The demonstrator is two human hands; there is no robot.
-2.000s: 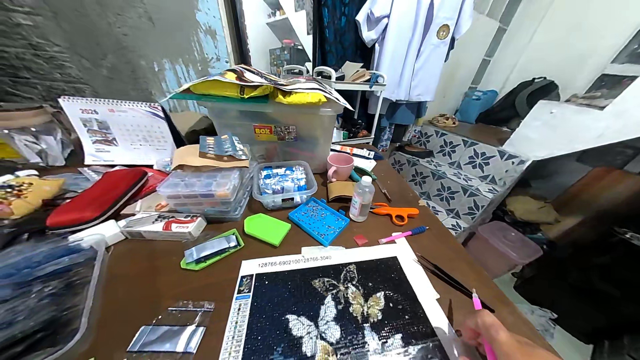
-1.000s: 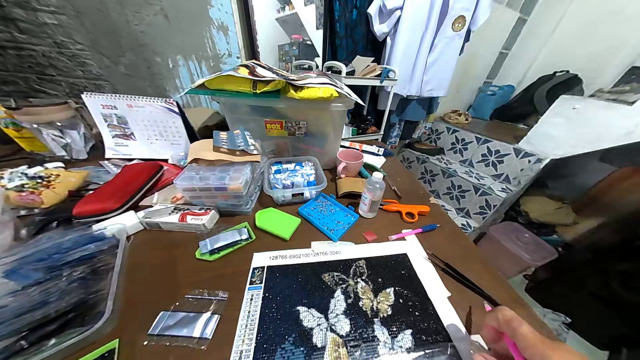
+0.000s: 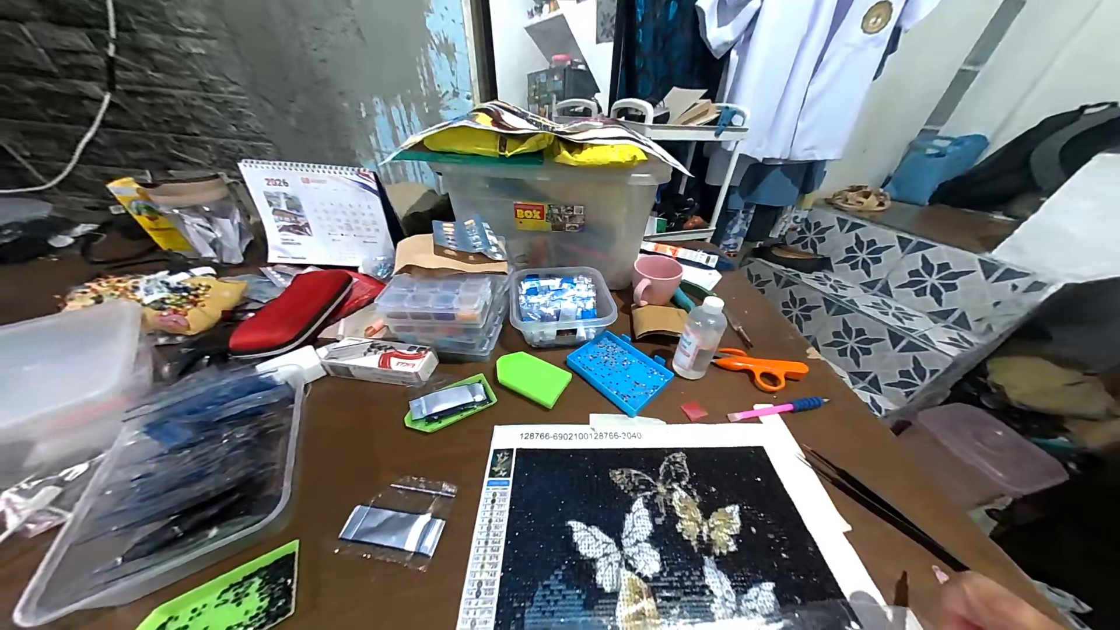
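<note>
My right hand (image 3: 993,602) is at the bottom right edge, partly cut off; a small pink tip (image 3: 941,574) of the pen tool held there shows at the fingers. Black tweezers (image 3: 884,507) end beside the fingers, lying over the table and the canvas margin. Left of the hand is a diamond painting canvas (image 3: 647,516) with pale and gold butterflies on a dark ground. Clear plastic film (image 3: 809,615) covers part of its lower edge. My left hand is not in view. A second pink and purple pen (image 3: 777,409) lies above the canvas.
Behind the canvas are a blue tray (image 3: 619,372), green trays (image 3: 534,378), orange scissors (image 3: 763,367), a clear bottle (image 3: 699,339) and a pink mug (image 3: 656,278). Leftward are a zip bag (image 3: 394,528), an open plastic box (image 3: 293,464) and a green tray of black beads (image 3: 226,597).
The pink pen, plainly seen in my right hand before, now shows only a small tip as the hand is lower at the frame edge. The view has shifted left, showing more of the green bead tray.
</note>
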